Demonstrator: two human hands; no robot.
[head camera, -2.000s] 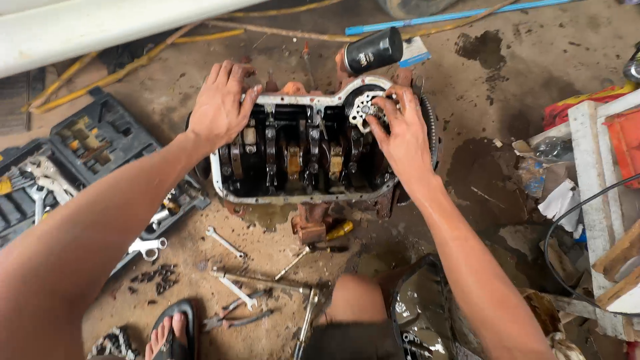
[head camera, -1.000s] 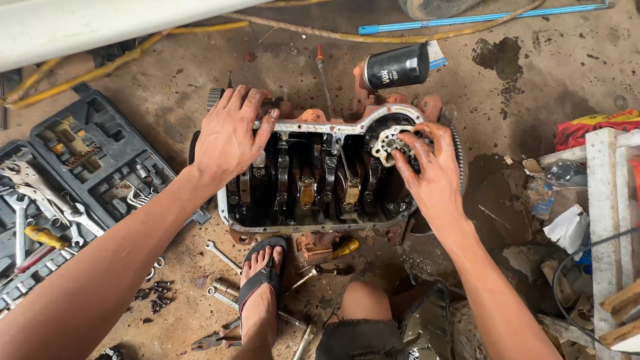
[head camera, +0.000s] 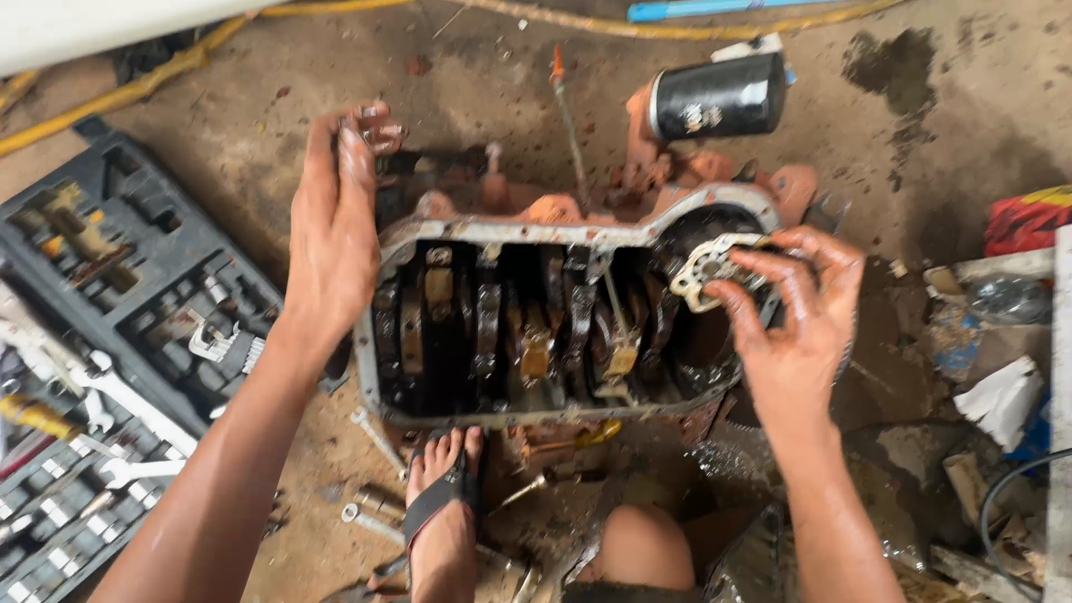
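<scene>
An engine block (head camera: 494, 228) lies on the ground with its open crankcase facing up, the oily crankshaft (head camera: 488, 322) showing inside. Between thumb and fingertips, my right hand (head camera: 796, 293) holds a light-coloured metal ring-shaped part with holes (head camera: 699, 272) over the round recess at the block's right end. My left hand (head camera: 335, 218) is raised at the block's upper left corner, fingers slightly bent and nothing visible in it; whether it touches the block cannot be told. A black oil filter (head camera: 718, 96) sits on the block's far side.
An open tool case (head camera: 151, 243) with sockets and wrenches lies at left. A wrench (head camera: 381, 444) and a yellow-handled tool (head camera: 599, 434) lie near the block's near side, beside my sandalled foot (head camera: 444, 494). Yellow hose (head camera: 126, 100) crosses the far ground. A white board (head camera: 1061, 377) stands at right.
My left hand has lifted from the block's rim and turned on edge. The right hand keeps the ring-shaped part, now more visible. Since the earliest frame, my foot has come up against the block.
</scene>
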